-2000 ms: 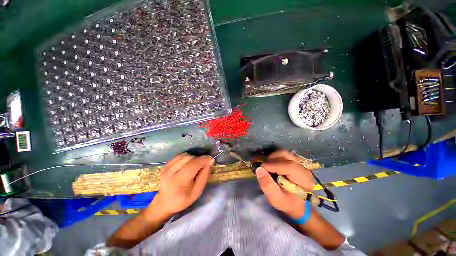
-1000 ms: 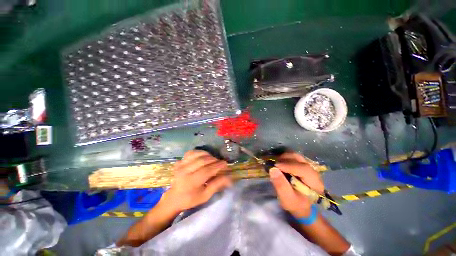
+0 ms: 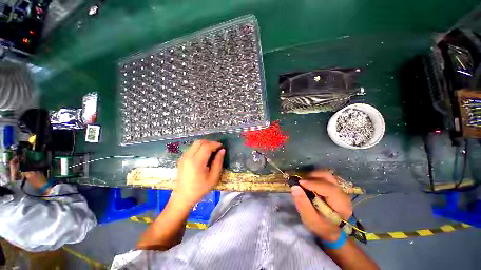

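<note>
My right hand (image 3: 324,203) holds the soldering iron (image 3: 328,212) like a pen. Its thin tip points up-left at a small silvery part on the round dark grey holder (image 3: 255,162), below the loose red heap (image 3: 267,137). My left hand (image 3: 198,167) is over the wooden strip, left of the holder, with thumb and forefinger apart and pointing up. Whether it holds anything is hidden. Thin solder wire (image 3: 113,157) runs from the spool (image 3: 64,166) toward my left hand. The clear blister tray (image 3: 266,100) with silvery parts lies behind.
A dark red heap (image 3: 173,147) lies left of my left hand. A white bowl of scrap (image 3: 381,126), a black pouch (image 3: 319,83) and a black soldering station (image 3: 430,95) stand to the right. Wooden strip (image 3: 253,182) along the front edge. Another person's sleeve (image 3: 47,216) at left.
My left hand has moved left, away from the small part and iron tip, and its fingers have spread. The right hand still holds the iron at the holder. The view has shifted left.
</note>
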